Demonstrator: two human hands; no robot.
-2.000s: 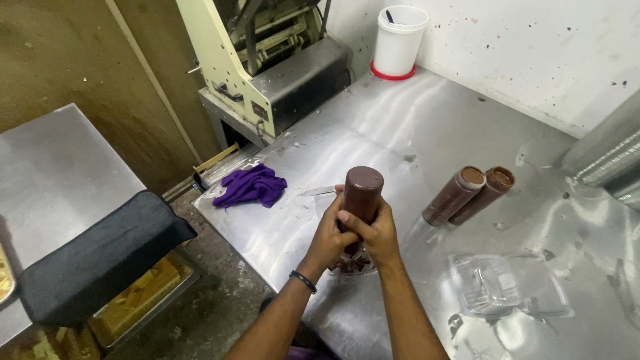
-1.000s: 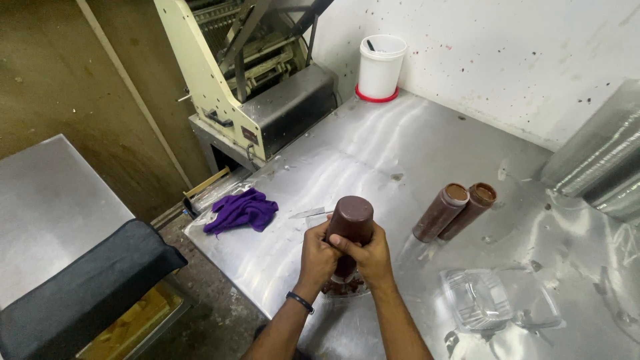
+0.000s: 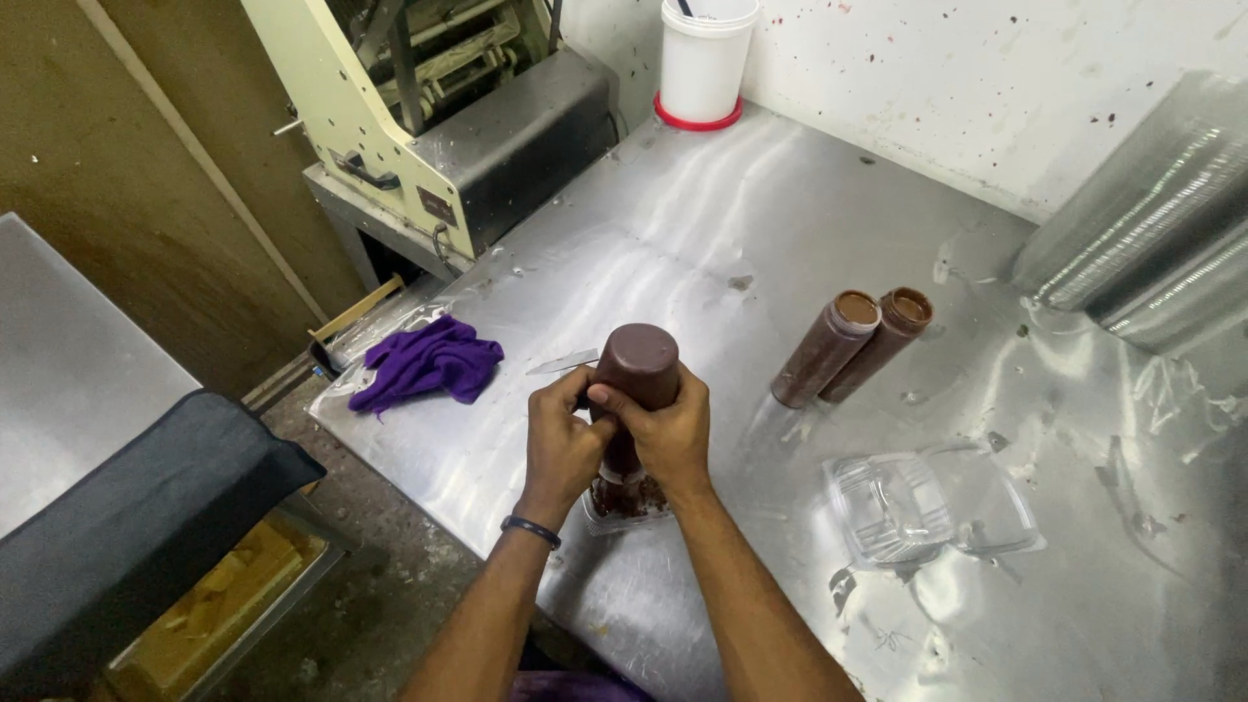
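Observation:
Both my left hand and my right hand are wrapped around an upturned plastic bottle filled with something dark brown. Its mouth points down over a small clear plastic container holding dark brown pieces or sauce. A thin metal blade shows just beyond my left hand; its other end is hidden. To the right, two open brown-filled bottles stand side by side. Nearer me on that side lies an open clear clamshell container.
A purple cloth lies at the steel table's left edge. Behind it stands a cream-coloured machine. A white bucket with a red rim at its base is at the back. Large rolls of clear film lean at the right. A dark padded cover is at left.
The bottle stays upside down between my hands over the small container. The view has shifted somewhat; nothing else has plainly moved.

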